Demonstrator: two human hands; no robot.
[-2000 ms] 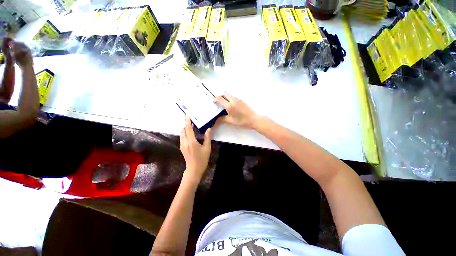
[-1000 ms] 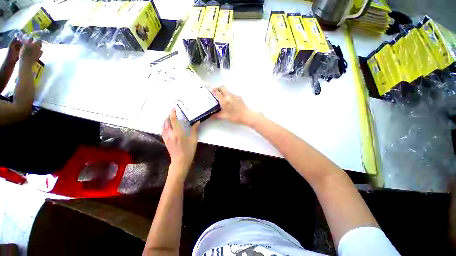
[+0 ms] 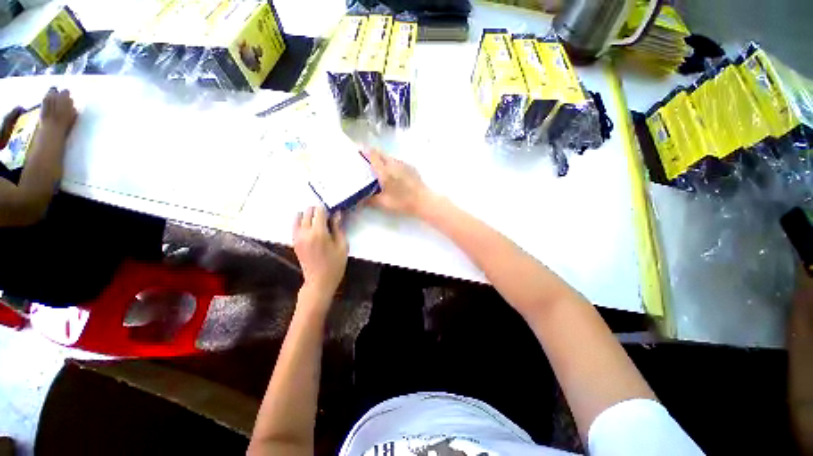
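Note:
A dark-edged box with a white top [image 3: 339, 178] lies at the table's front edge, set at a slant. My left hand [image 3: 320, 242] is at its near corner, with the fingertips on the dark edge. My right hand [image 3: 398, 183] holds its right side, fingers along the edge. The far end of the box blends into the bright white table [image 3: 446, 214], so its outline there cannot be told. Whether anything lies inside the box cannot be made out.
Yellow and black boxes in clear film [image 3: 529, 80] stand at the back, beside a black cable heap [image 3: 584, 134]. More yellow boxes [image 3: 718, 116] lie right of a yellow strip [image 3: 644, 223]. A metal kettle [image 3: 588, 25] is behind. Another person's hands [image 3: 55, 116] hold a box at left. A red stool [image 3: 147, 307] is below.
Both my hands have stayed at the box, which sits slightly further left in view than two seconds ago. The person at left now holds a box. A hand with a dark object has appeared at far right.

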